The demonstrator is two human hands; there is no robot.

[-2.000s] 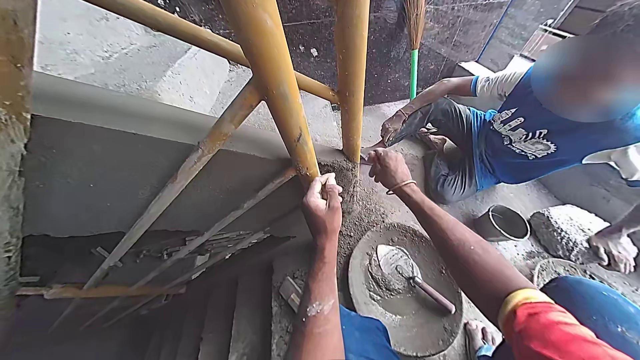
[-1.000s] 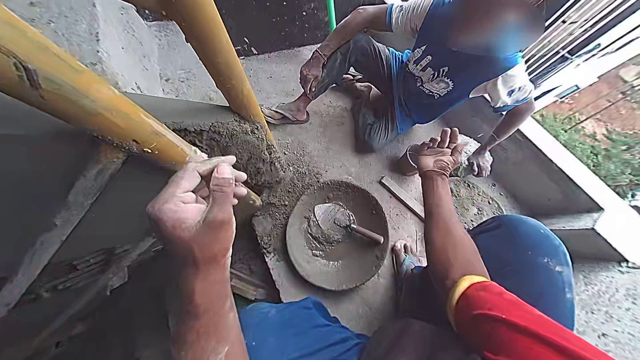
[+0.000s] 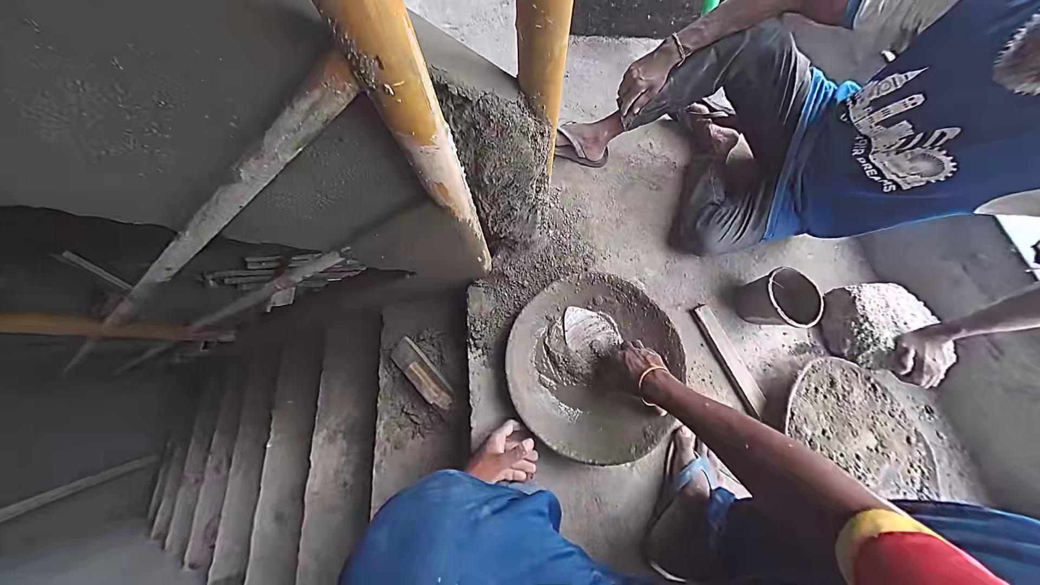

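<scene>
My right hand point(image 3: 642, 370) closes on the handle of a trowel over a round, shallow mortar pan point(image 3: 597, 447). The trowel's pale blade point(image 3: 591, 329) lies in wet grey mortar on the pan's left side. Bare digits point(image 3: 508, 455) show just beyond my blue-clad left knee, near the pan's lower left edge; whether they are my left hand or a foot I cannot tell. Above the pan, rough mortar point(image 3: 504, 162) fills the wall end between two yellow posts, the left one point(image 3: 414, 106) slanted and the right one point(image 3: 543, 65) nearly upright.
Concrete stairs point(image 3: 276, 455) descend at left, with a wooden piece point(image 3: 422, 374) on the top step. Right of the pan are a wooden strip point(image 3: 730, 357), a bucket point(image 3: 780, 296) and a container of mortar mix point(image 3: 861, 431). A seated co-worker point(image 3: 894, 138) rests one hand on a pale mound point(image 3: 877, 321).
My right hand, open and raised a second ago, is now on the trowel in the pan. My left hand has left the slanted yellow post's lower end. The view has shifted.
</scene>
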